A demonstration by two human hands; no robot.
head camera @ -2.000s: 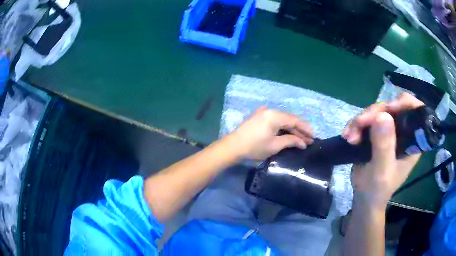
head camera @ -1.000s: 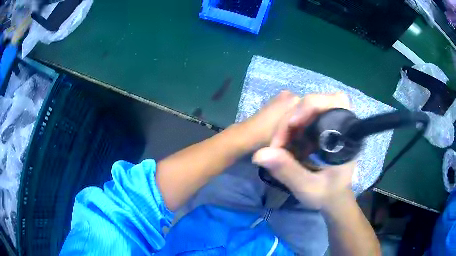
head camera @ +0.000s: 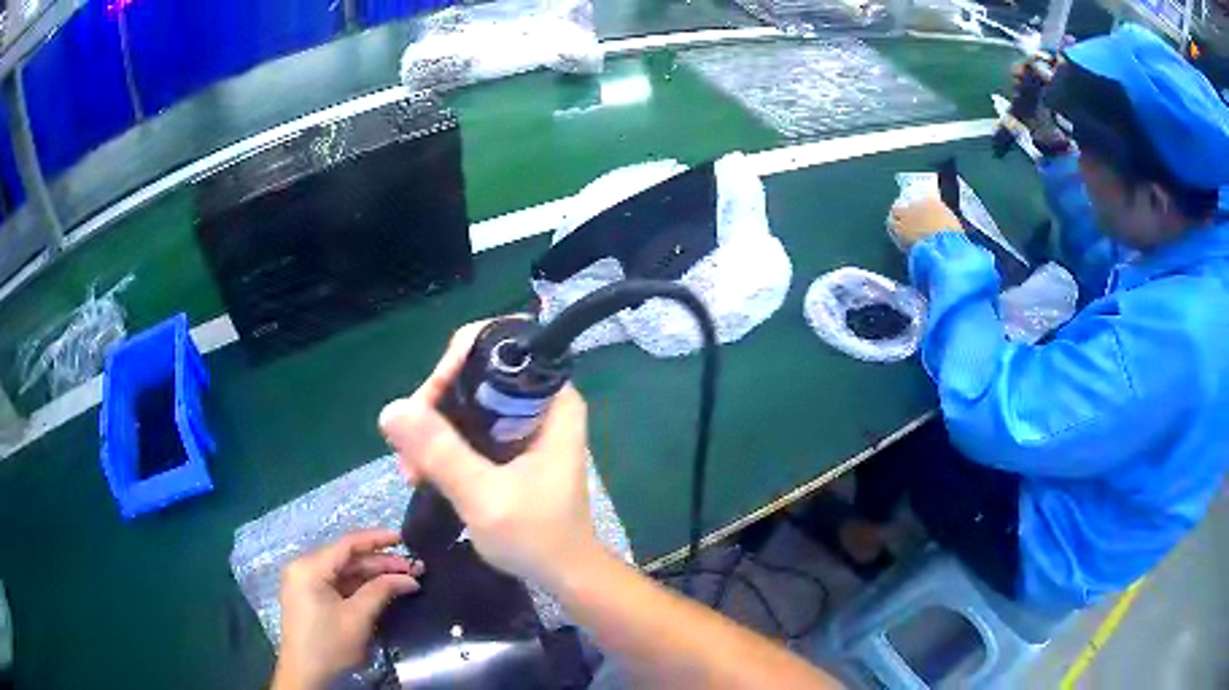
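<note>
My right hand [head camera: 519, 492] is closed around the thick black electric screwdriver [head camera: 501, 391], whose cable curves off to the right and hangs past the bench edge. The tool stands nearly upright over the glossy black housing [head camera: 465, 627], which lies at the bottom of the view on bubble wrap [head camera: 303, 519]. The tool's bit is hidden. My left hand [head camera: 341, 600] is at the housing's left side, thumb and fingers close together near the tool's lower end. Whether it pinches a screw or the housing's edge cannot be told.
A blue parts bin [head camera: 200, 431] stands at left on the green bench [head camera: 755, 431]. A large black box [head camera: 337, 223] is behind. A black part [head camera: 640, 229] lies on white wrap, with a ring-shaped wrapped bag [head camera: 833, 299] beside it. A person in blue [head camera: 1078, 364] works at right.
The view has swung right and up, showing the neighbour and the far bench. The screwdriver stays in my right hand. My left hand now shows apart from it, beside the housing.
</note>
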